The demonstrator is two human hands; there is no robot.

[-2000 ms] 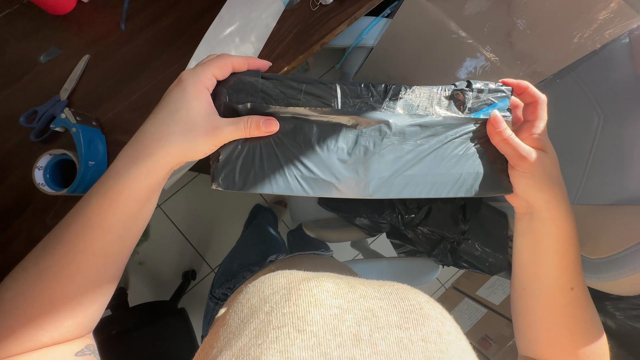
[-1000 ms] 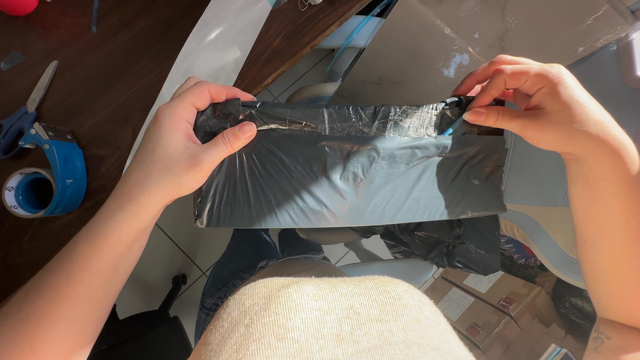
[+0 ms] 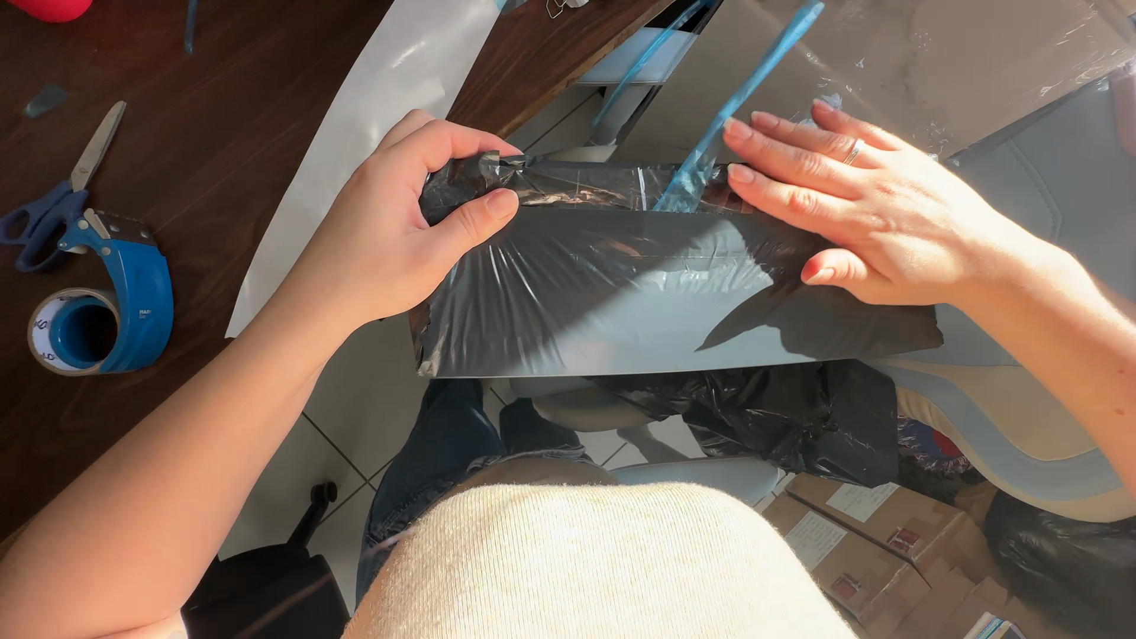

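Note:
A package wrapped in black plastic [image 3: 621, 302] spans the middle of the view, with clear tape along its upper side. My left hand [image 3: 408, 213] grips its upper left end, thumb on the front and fingers behind. My right hand [image 3: 879, 195] lies over its upper right part, fingers nearly straight and pointing left; the palm side is hidden. A blue translucent strip [image 3: 737, 98] rises from the taped edge beside my right fingertips.
On the dark wooden table [image 3: 222, 106] at left are scissors [image 3: 67, 195] and a blue tape dispenser [image 3: 138, 293]. A white sheet [image 3: 355, 133] hangs over its edge. Cardboard boxes [image 3: 887, 532], a black plastic bag [image 3: 799, 426] and a grey chair [image 3: 1065, 177] are at right.
My right hand has gone from gripping the package's right end, through pinching its upper edge, to lying flat over it. The blue strip now stands up from the edge. My left hand keeps its hold.

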